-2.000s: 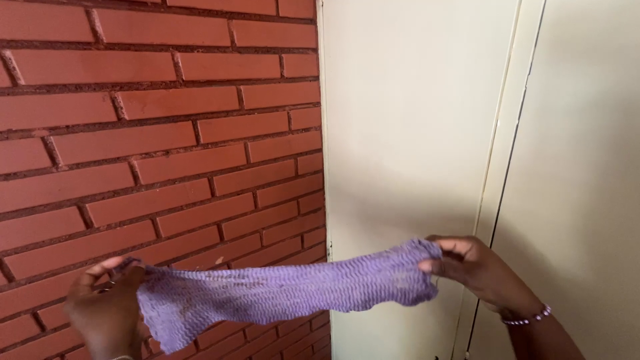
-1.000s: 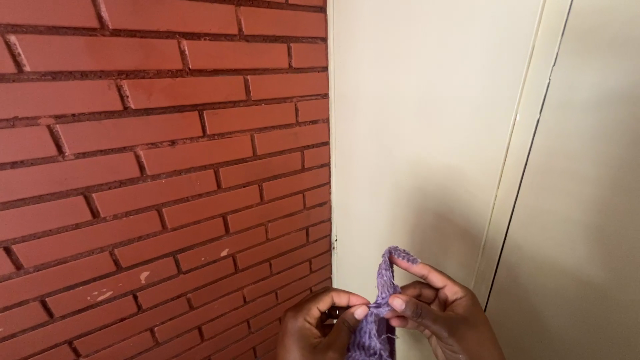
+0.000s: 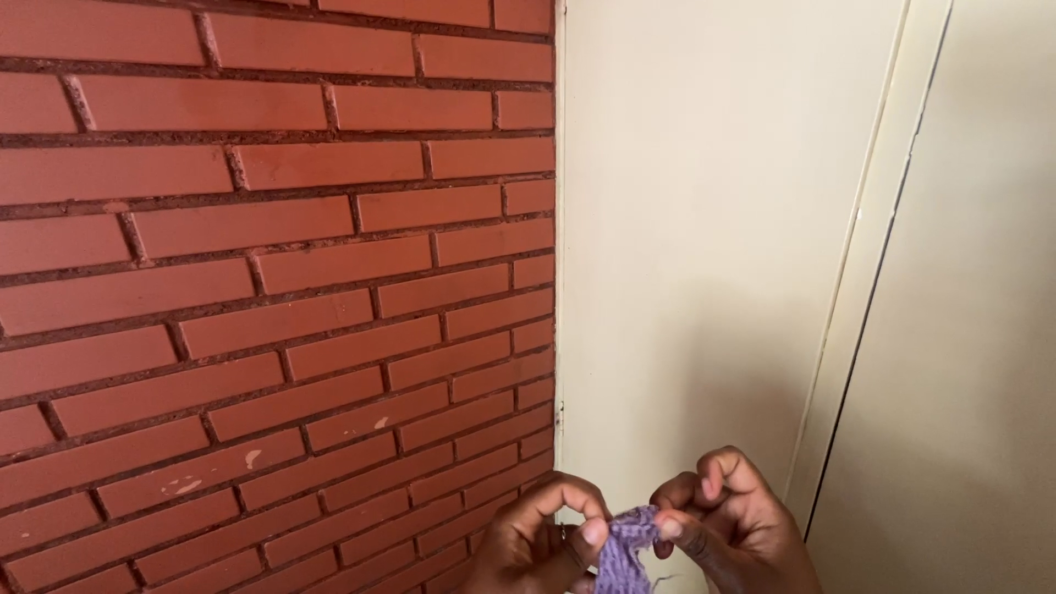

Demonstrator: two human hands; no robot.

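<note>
A purple knitted piece (image 3: 623, 561) hangs at the bottom of the head view, its lower part cut off by the frame edge. My left hand (image 3: 544, 536) pinches its upper left edge between thumb and fingers. On the other side, the thumb and a finger of my right hand (image 3: 730, 528) grip the top right corner, with the index finger raised and bent. The top edge is bunched between both hands, and a thin loose strand of yarn sticks out below my right thumb.
A red brick wall (image 3: 313, 264) fills the left side. Behind my hands stands a cream-painted flat panel (image 3: 701, 206), with a vertical strip and dark gap (image 3: 874, 297) dividing it from another cream panel (image 3: 973, 330) at the right.
Two seconds ago the knitted piece was stretched sideways between my widely spaced hands. My hands have come together, and the piece now hangs down. Since one second ago, its upper end no longer stands up.
</note>
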